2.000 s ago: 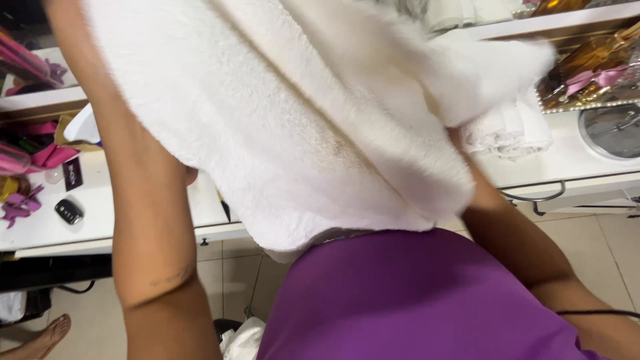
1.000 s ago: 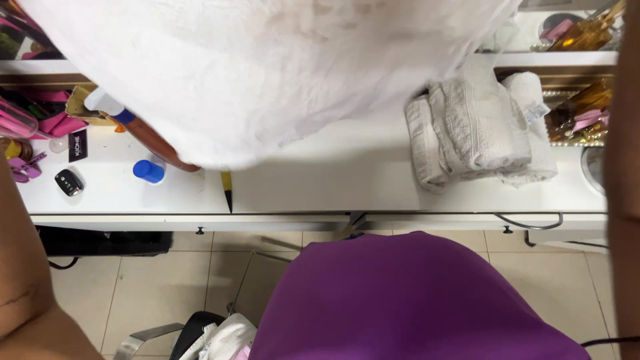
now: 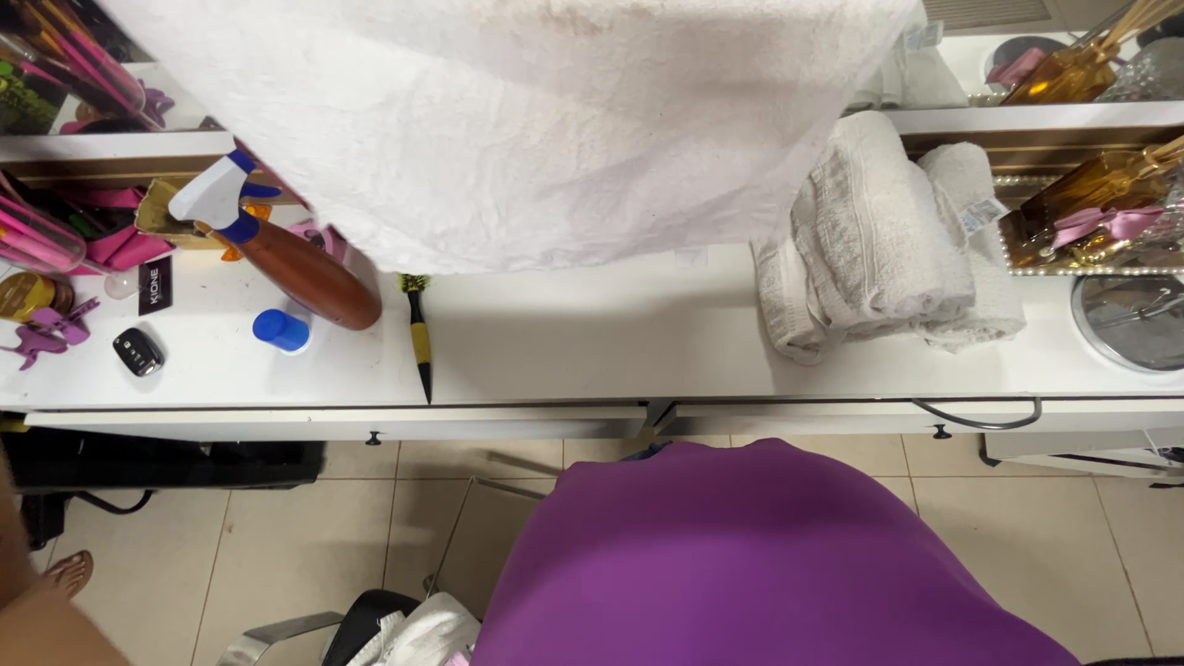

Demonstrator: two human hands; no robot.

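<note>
A white towel (image 3: 573, 139) hangs spread out across the top middle of the view, over the back of the white counter (image 3: 592, 342), with faint brownish marks near its top edge. Neither of my hands shows; whatever holds the towel is beyond the frame. Part of a bare arm (image 3: 46, 620) is at the lower left. Folded white towels (image 3: 879, 240) lie in a pile to the right of the hanging one. Left of it are a brown spray bottle (image 3: 305, 273) with a white and blue trigger head, a blue cap (image 3: 280, 330) and a yellow and black round hairbrush (image 3: 421, 342).
A car key (image 3: 138, 351), purple hair clips (image 3: 55, 328) and a pink holder are at the left. A pearl-edged tray (image 3: 1091, 271) with amber bottles and a round metal-rimmed dish (image 3: 1133, 319) are at the right. Drawers (image 3: 370, 425) run along the counter front.
The white towel, bunched between the arms two seconds ago, now hangs flatter and spread out. The arms have moved outward, mostly out of view. The spray bottle and towel pile show more fully.
</note>
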